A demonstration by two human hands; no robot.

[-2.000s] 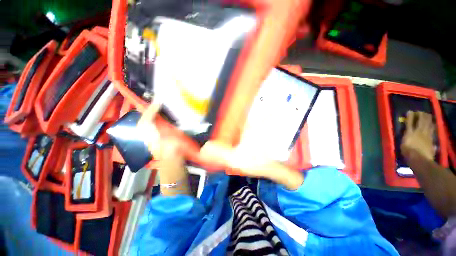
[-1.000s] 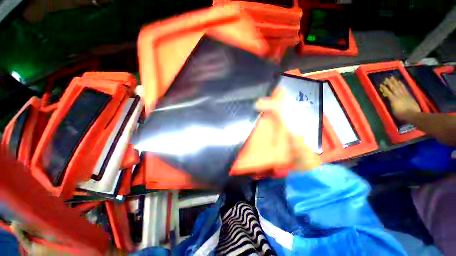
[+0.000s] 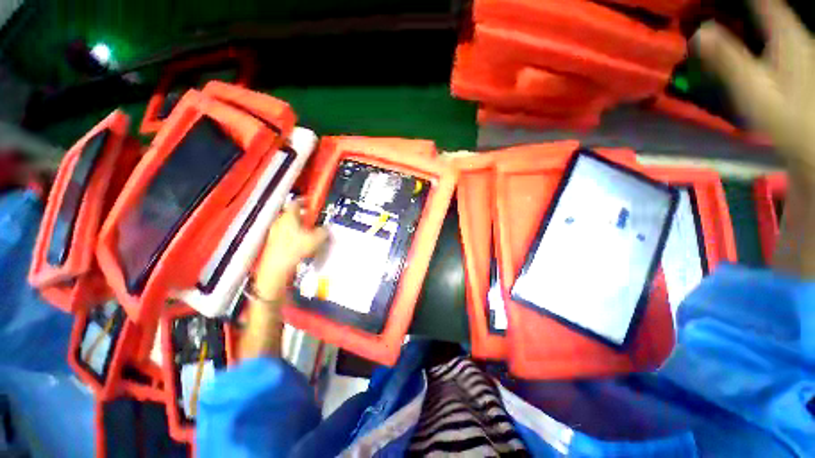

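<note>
An open tablet (image 3: 362, 246) with black internals and a white battery lies in an orange-red foam tray (image 3: 418, 259) in front of me. My left hand (image 3: 284, 255) holds the left rim of this tray, its fingertips beside the open tablet. My right hand (image 3: 755, 80) is raised at the upper right, blurred, with fingers apart and nothing seen in it. A lit tablet (image 3: 594, 246) with a white screen lies tilted on orange-red trays (image 3: 536, 349) right of the open tablet.
Stacked orange-red trays (image 3: 572, 58) stand at the back. Dark-screened tablets (image 3: 174, 201) in trays lean at the left, beside a white slab (image 3: 255, 224). More open units (image 3: 195, 358) lie lower left. Another white-screened tablet (image 3: 682, 246) sits at the right. A blue sleeve (image 3: 27, 241) shows far left.
The glossy dark panel and tray held up in front are no longer there. The open tablet's tray now lies flat. My left hand has come into view on it; my right hand has moved up and right.
</note>
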